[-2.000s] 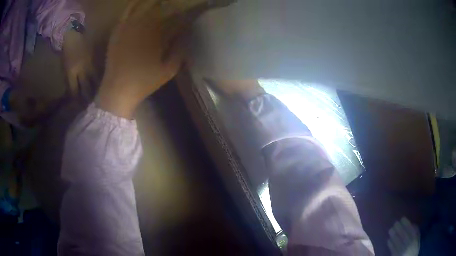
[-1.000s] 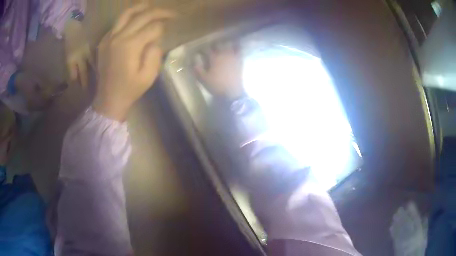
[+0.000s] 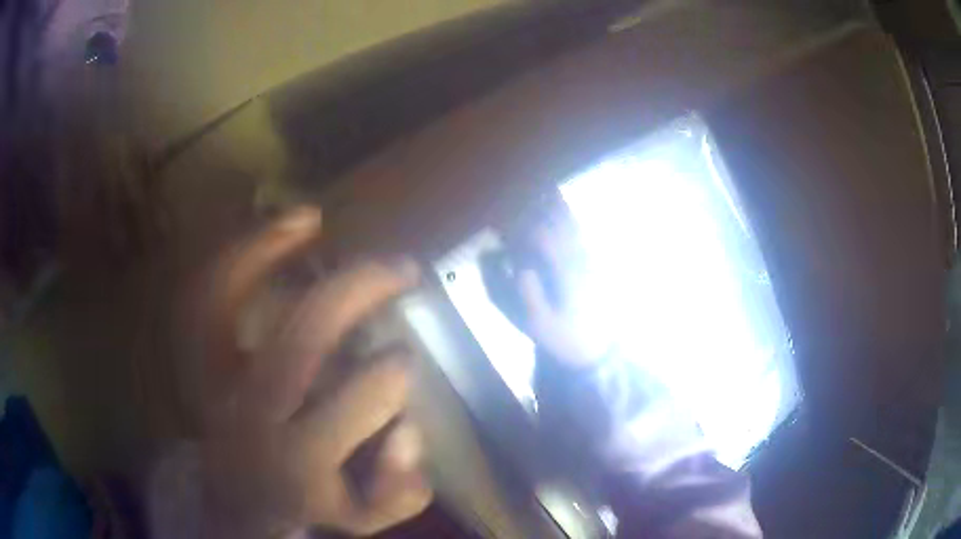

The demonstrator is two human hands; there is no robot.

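Note:
An open brown carton [image 3: 843, 211] fills the middle and right, with its walls standing around a glaring white, film-covered surface [image 3: 685, 305]. My left hand [image 3: 316, 368] is large and strongly blurred at the carton's left edge, with fingers bent; whether it grips anything cannot be told. My right hand [image 3: 548, 263] is inside the carton, over the left side of the bright surface, washed out by glare. What its fingers touch is hidden. A pale strip [image 3: 474, 379] runs diagonally between my hands.
A lighter brown cardboard panel [image 3: 379, 42] lies at the top. A blurred pink sleeve [image 3: 63, 53] of another person is at the upper left. A blue garment [image 3: 37, 484] shows at the lower left edge.
The white slab over the carton two seconds ago is gone from above it. My left hand has come lower and closer to the camera; my right hand appears lower and further right. The view has shifted.

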